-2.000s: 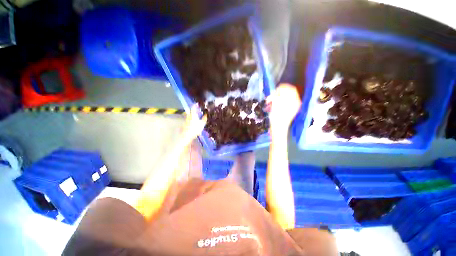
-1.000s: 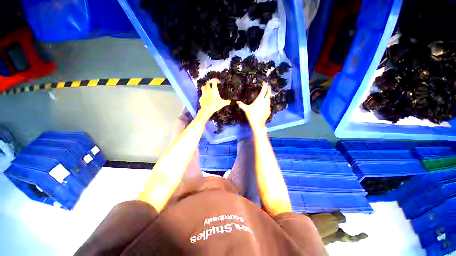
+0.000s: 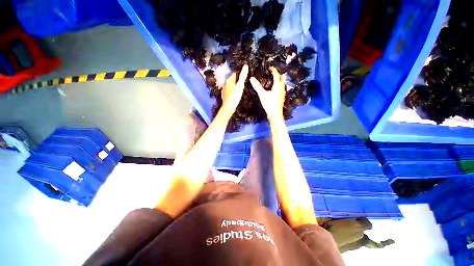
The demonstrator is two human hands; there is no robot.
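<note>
An open blue crate (image 3: 334, 67) stands in front of me, with a white liner (image 3: 299, 28) in it. Many small glossy dark brown claw clip pieces (image 3: 267, 47) lie on the liner in loose heaps. My left hand (image 3: 233, 92) and my right hand (image 3: 272, 97) are inside its near end, side by side with a small gap between them. Their fingers are apart and touch the heap, and dark pieces lie between and around them. No piece is visibly gripped; the undersides of my hands are hidden.
A second blue crate (image 3: 387, 85) with similar pieces stands at the right. Blue crates are stacked behind (image 3: 332, 176) and at the left (image 3: 70, 161). A red stool (image 3: 26, 57), a blue stool (image 3: 67, 13) and striped tape (image 3: 112, 76) are at the left. Olive-green cloth (image 3: 348, 232) lies at the bottom right.
Since one second ago both hands have moved slightly farther into the heap and closer together. Two seconds ago they were at the crate's two side rims. The view has also shifted.
</note>
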